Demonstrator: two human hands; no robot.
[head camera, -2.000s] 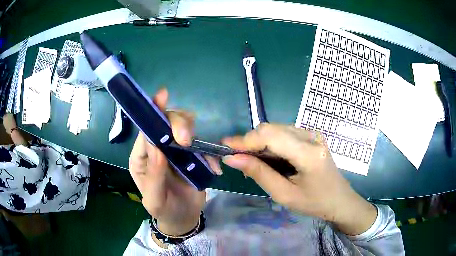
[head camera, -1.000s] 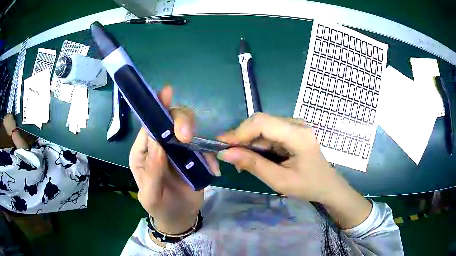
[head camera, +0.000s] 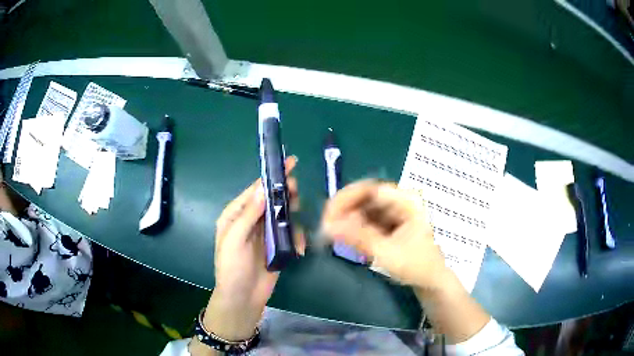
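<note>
My left hand (head camera: 243, 233) holds a reading pen (head camera: 272, 167) nearly upright, its black tip up and its narrow side with small dark controls towards me. My right hand (head camera: 389, 233) is blurred beside it, fingers curled, not touching the pen. I cannot tell whether it holds a tool. A second reading pen (head camera: 332, 165) lies on the bench, partly hidden behind my right hand. The printed label sheet (head camera: 452, 170) lies to the right, its lower left part behind my right hand.
Blank white sheets (head camera: 532, 229) and a small pale card (head camera: 555, 175) lie right, near dark pen-shaped devices (head camera: 582, 233). At left are another pen (head camera: 160, 177), a bottle (head camera: 118, 132) and paper strips (head camera: 101, 182). A metal post (head camera: 194, 38) stands at the white rail. A neighbour's patterned sleeve (head camera: 42, 261) shows left.
My left hand has turned the pen upright and side-on. My right hand has moved away from it; the silver tool no longer shows. The view has shifted, and another device shows at far right.
</note>
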